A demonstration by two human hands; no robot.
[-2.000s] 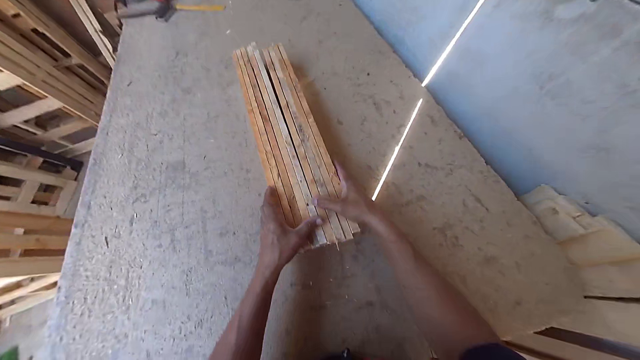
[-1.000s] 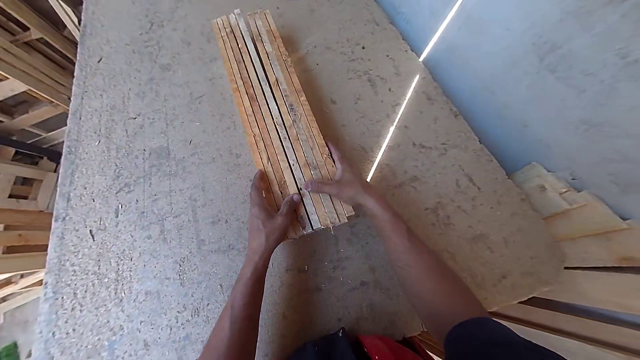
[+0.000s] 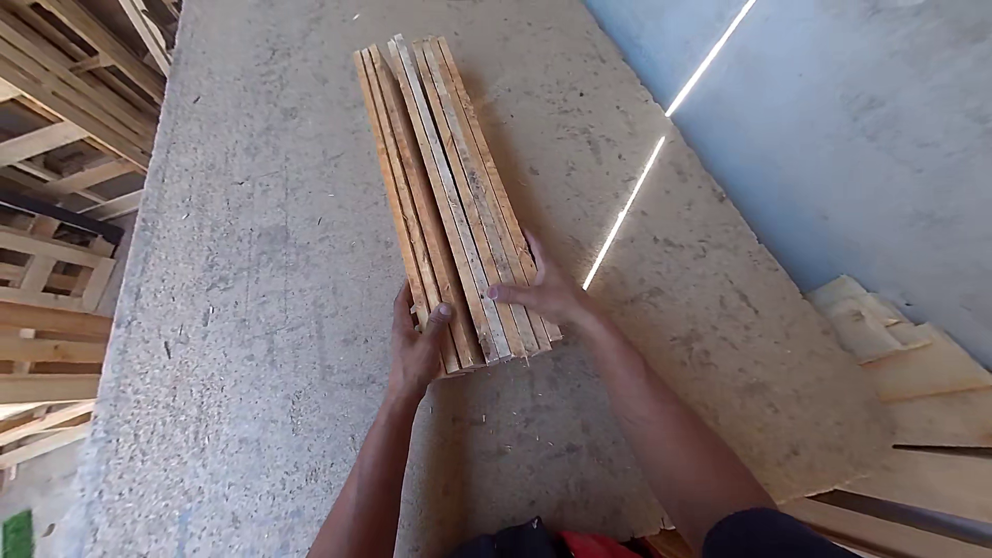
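Several narrow wooden boards [image 3: 453, 201] stand on edge side by side on a worn, speckled tabletop [image 3: 256, 232], their long edges facing up. Around the near left side of the bundle is my left hand [image 3: 418, 337], its thumb on the upper edges. My right hand [image 3: 546, 287] grips the near right side, thumb laid across the edges and fingers down the outer face, partly hidden. Thin gaps split the bundle into groups, the widest between the left boards and the middle ones. One middle board looks paler and greyer than the others.
Wooden pallets or frames [image 3: 54, 263] are stacked beyond the table's left edge. A pale blue wall [image 3: 837, 155] borders the right side. More light wooden boards [image 3: 922, 372] lie at the lower right. A thin strip of sunlight crosses the tabletop and wall.
The boards stood closer together before; a gap has opened between the left group and the middle ones. My hands have moved apart, and my left thumb is now away from my right thumb.
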